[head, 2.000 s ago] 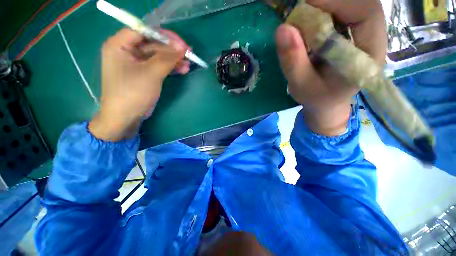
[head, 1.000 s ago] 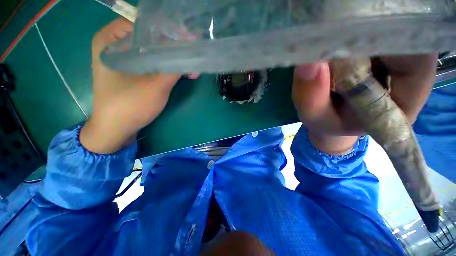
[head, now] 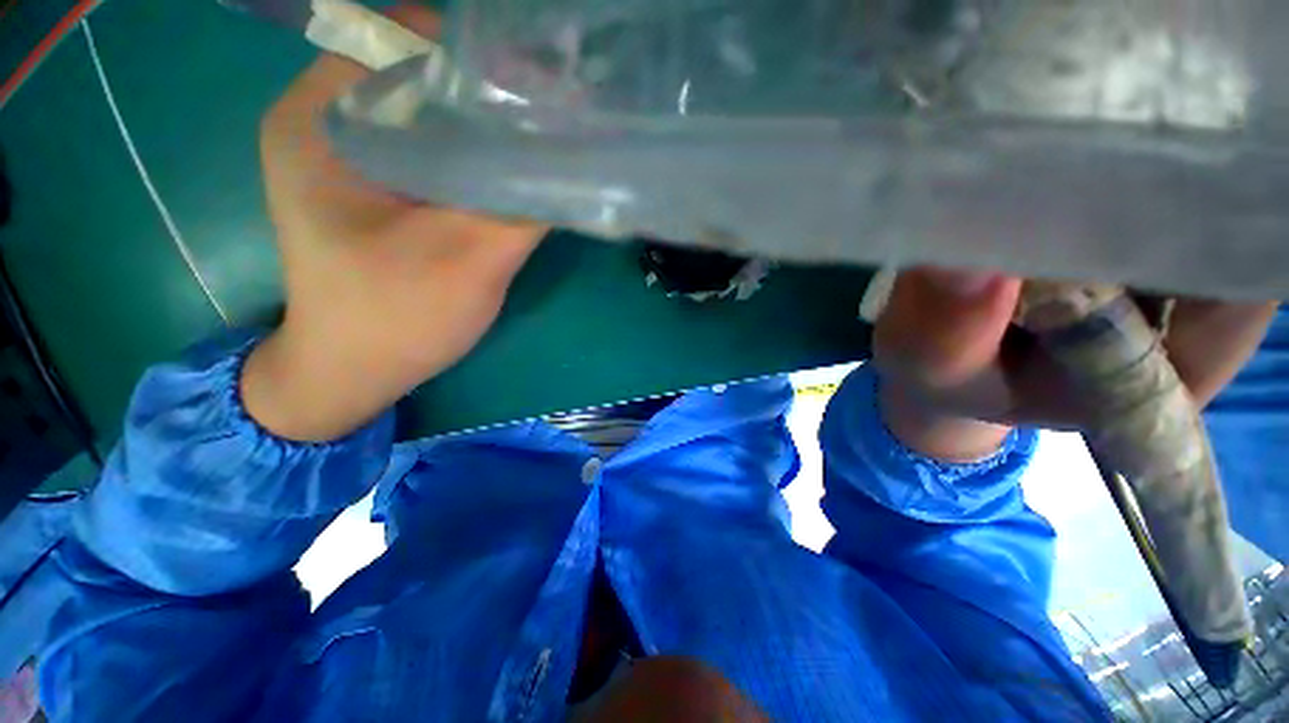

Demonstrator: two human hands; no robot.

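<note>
A round black workpiece (head: 693, 269) lies on the green mat on a whitish ragged-edged pad (head: 741, 281); the hood hides its upper part. My left hand (head: 389, 269), bare, is left of it and holds the tweezers (head: 371, 34), whose pale band shows above the hand; their points are hidden. My right hand (head: 961, 339), bare, is right of the workpiece and grips the soldering iron (head: 1152, 452) by its taped tan handle; its tip is hidden, its dark cable end points down right.
The clear fume hood (head: 848, 184) with its thick grey rim crosses the upper picture, in front of both hands. A white line (head: 142, 184) runs over the green mat (head: 608, 339) at left. An orange-red line (head: 45, 51) is at the top left. Thin wires show at the lower right.
The hood has come into view and covers the upper picture, dropping lower since one second ago. The workpiece appears lower and is more hidden. My right hand and the iron appear further right and lower.
</note>
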